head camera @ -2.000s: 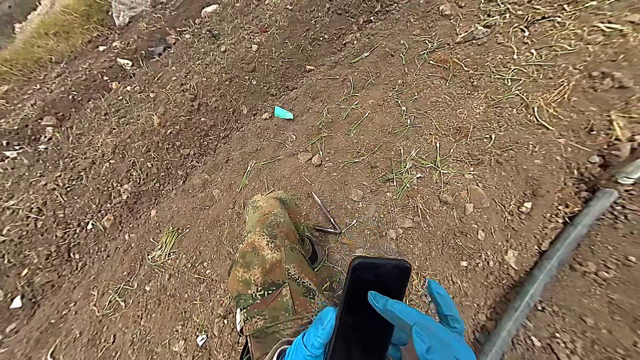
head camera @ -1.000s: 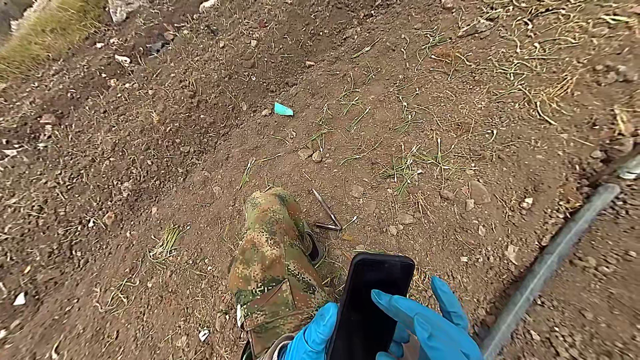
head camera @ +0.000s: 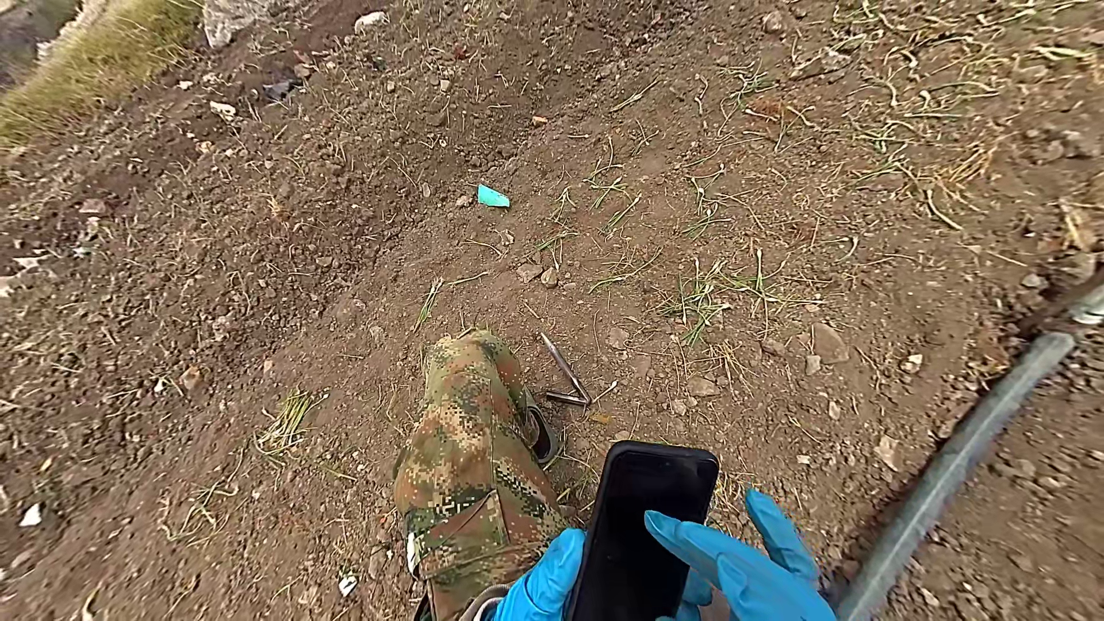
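My left hand [head camera: 545, 582], in a blue glove, grips a black smartphone [head camera: 645, 535] along its left edge, at the bottom of the head view. The phone stands nearly upright in the picture and its screen is dark. Above the lower right part of the screen is my right hand [head camera: 746, 565], also blue-gloved, with its fingers apart and one fingertip at or just over the glass; touch cannot be told. My knee in camouflage trousers [head camera: 479, 483] is left of the phone, with part of a shoe [head camera: 542, 431] beside it. A folded metal tool [head camera: 571, 375] lies on the soil.
Sloping brown soil with stones and scattered green stalks [head camera: 703, 297] surrounds me. A turquoise scrap [head camera: 492, 197] lies farther up. At the right a grey pipe or hose [head camera: 957, 470] runs diagonally across the ground. Grass [head camera: 103, 69] and a pale rock [head camera: 237, 17] are at the upper left.
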